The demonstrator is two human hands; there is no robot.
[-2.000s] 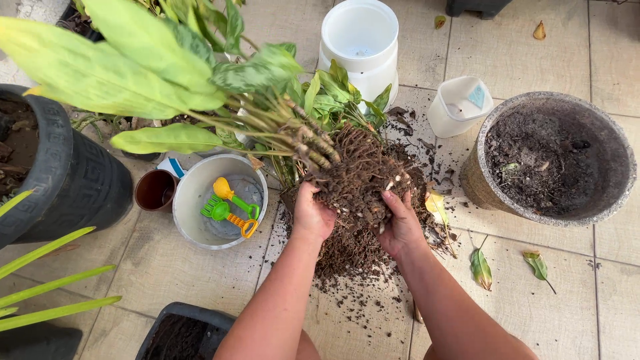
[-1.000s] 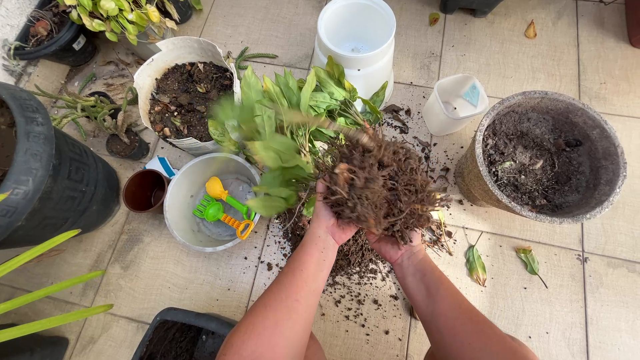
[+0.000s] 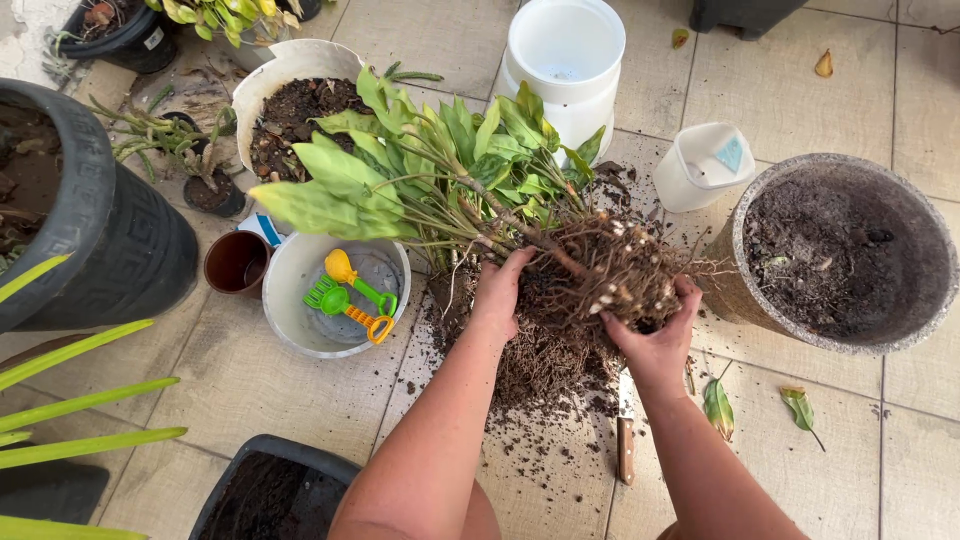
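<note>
A leafy plant's root ball (image 3: pixel 615 270) is lifted between my hands, its stems and green leaves (image 3: pixel 360 187) pointing left. My left hand (image 3: pixel 502 292) grips the stem side of the root mass. My right hand (image 3: pixel 664 334) cups the outer right end of the roots, fingers partly hidden behind them. Beneath, more roots and soil (image 3: pixel 551 371) lie on the tiles, with further leafy stems behind. A knife with a wooden handle (image 3: pixel 625 450) lies on the floor near my right wrist, its blade tip hidden under the soil and roots.
A speckled pot of soil (image 3: pixel 720 255) stands right, beside a translucent container (image 3: pixel 682 180). A white bucket (image 3: pixel 566 97) is behind. To the left are a basin (image 3: pixel 281 322) with toy garden tools (image 3: pixel 349 289), a brown pot (image 3: pixel 225 262), a soil-filled white pot (image 3: pixel 244 105) and a large dark planter (image 3: pixel 135 232).
The root ball in my hands has turned and its leaves now lie leftward. My right hand has moved to the right end of the roots. The knife has come into view.
</note>
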